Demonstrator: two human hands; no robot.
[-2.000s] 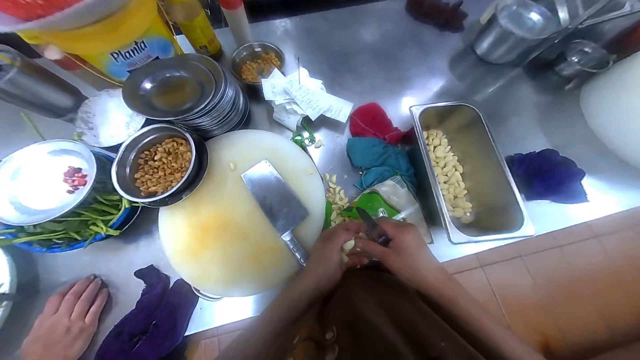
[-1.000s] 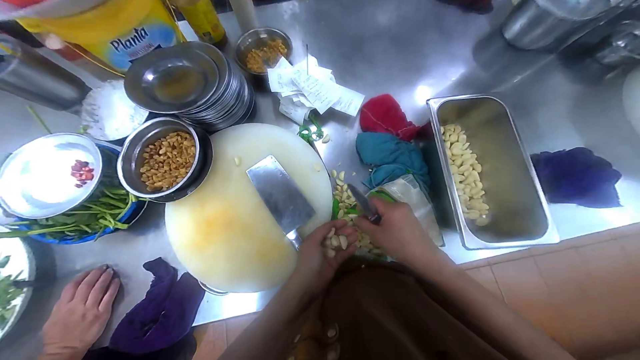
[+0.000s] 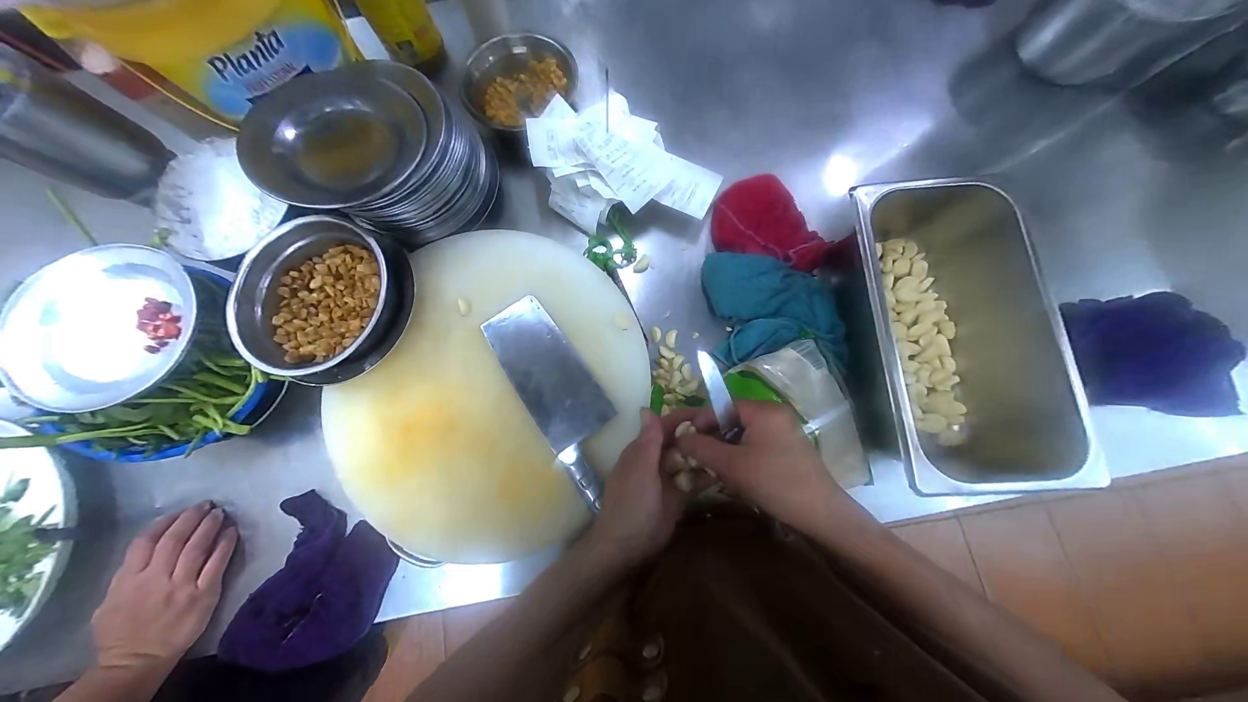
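My left hand (image 3: 639, 487) is cupped around several garlic cloves (image 3: 686, 458) just right of the round white cutting board (image 3: 429, 419). In my right hand (image 3: 770, 453) is a small knife (image 3: 718, 390), its blade pointing up and away from me; the fingers of that hand touch the cloves. Loose cloves (image 3: 671, 363) lie on the steel counter beyond my hands. On the board rests a cleaver (image 3: 551, 375), its handle near my left wrist. Peeled cloves (image 3: 919, 331) line the left side of a deep steel pan (image 3: 1014, 341) on the right.
Red (image 3: 765, 219), teal (image 3: 770, 292) and purple cloths (image 3: 1150, 351) lie around the pan. Left are stacked metal plates (image 3: 341, 136), a bowl of fried brown bits (image 3: 327, 302) and greens under a plate (image 3: 97, 331). Another person's hand (image 3: 161, 585) rests on the counter, near a purple cloth (image 3: 302, 595).
My left hand, opened palm-up with cloves a second ago, is now more closed around them. The knife blade has turned to point away from me. The other person's hand stays on the counter.
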